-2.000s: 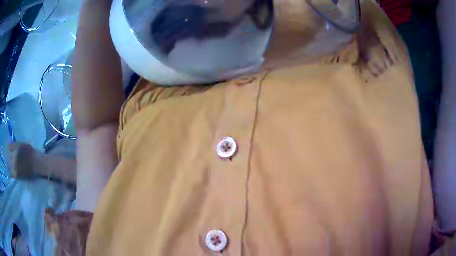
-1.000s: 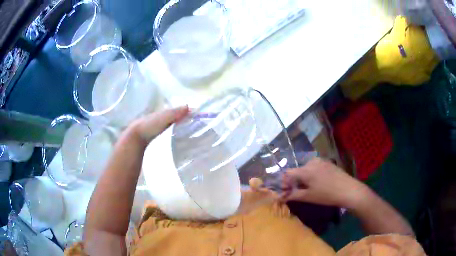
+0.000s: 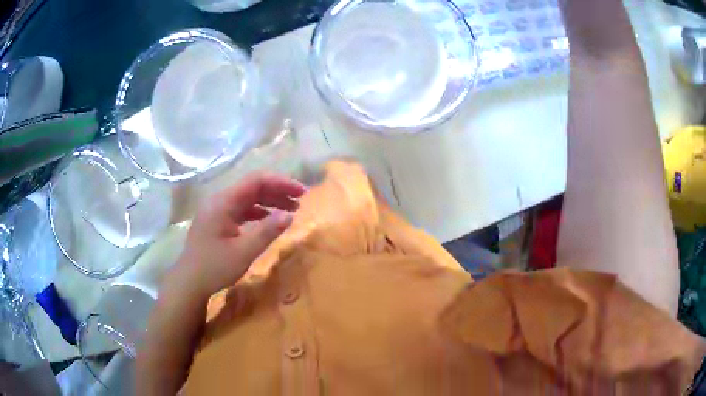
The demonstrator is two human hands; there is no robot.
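Note:
My left hand (image 3: 251, 220) is beside the front of my orange top, fingers loosely curled and apart, with nothing seen in it. My right arm reaches up past the top edge at the right, so my right hand is out of the picture. A clear container with a white base (image 3: 383, 66) stands upright on the white bench (image 3: 480, 170) ahead of my left hand. A second clear container (image 3: 197, 108) stands to its left. A third (image 3: 108, 209) is left of my left hand.
A sheet of small blue print (image 3: 519, 42) lies beside the nearest container. A blue cloth (image 3: 58, 309) is at the lower left, near another clear container (image 3: 120, 329). A green post (image 3: 46, 135) slants in from the left. A yellow garment (image 3: 687, 174) and red basket (image 3: 546, 236) show at the right.
The container held between both hands is no longer there. My left hand has come off it, and my right arm has swung up and forward out of the picture. The view has shifted.

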